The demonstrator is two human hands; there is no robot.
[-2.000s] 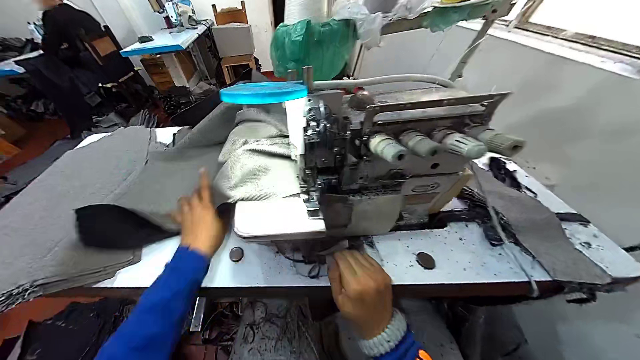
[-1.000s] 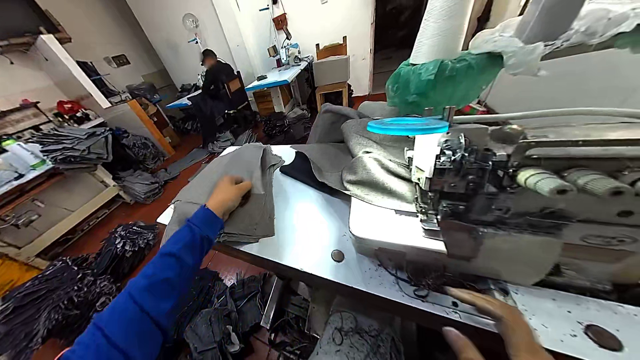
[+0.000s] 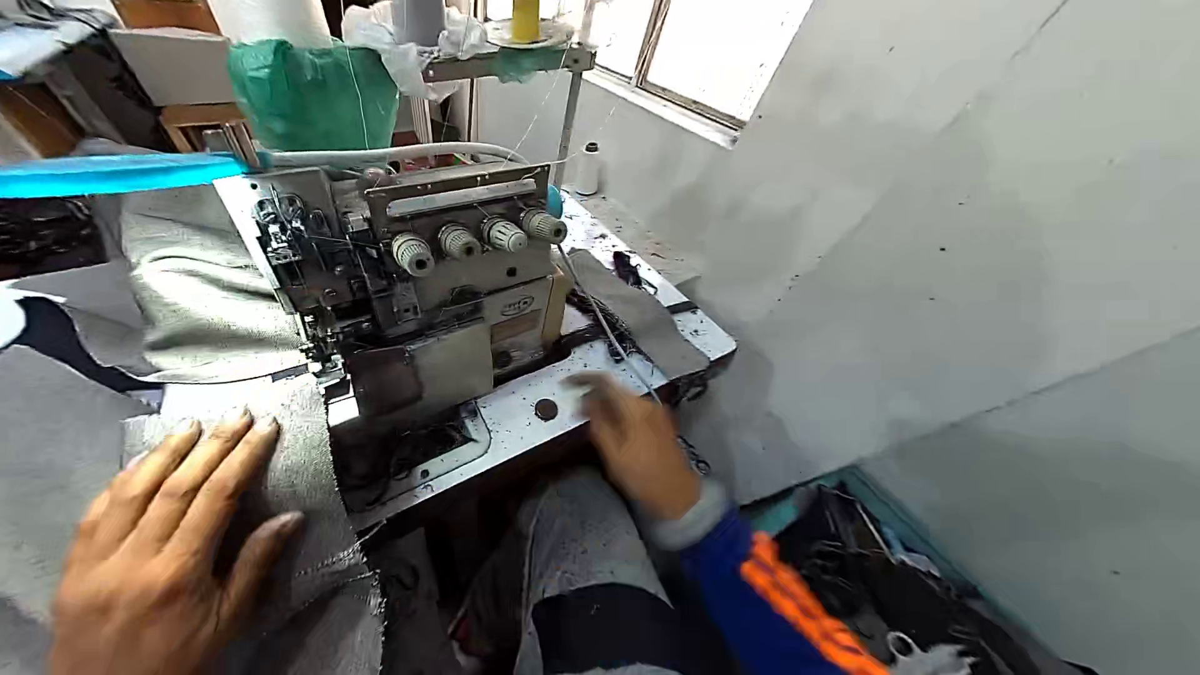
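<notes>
An industrial overlock sewing machine stands on the white table. My left hand lies flat with fingers apart on a grey fabric piece, whose upper edge reaches the presser foot area. More grey fabric is bunched behind and left of the needle area. My right hand hovers over the table's front edge, right of the machine's front, blurred, with nothing seen in it. A narrow grey fabric piece lies on the table's right end.
A blue disc-like object juts out at upper left. Thread cones, one yellow, stand on a rack behind the machine. A small white thread cone stands near the wall. At lower right, a teal-edged container holds dark scraps.
My left hand has come from the fabric stack at the left to the fabric by the presser foot. The view has swung strongly to the right.
</notes>
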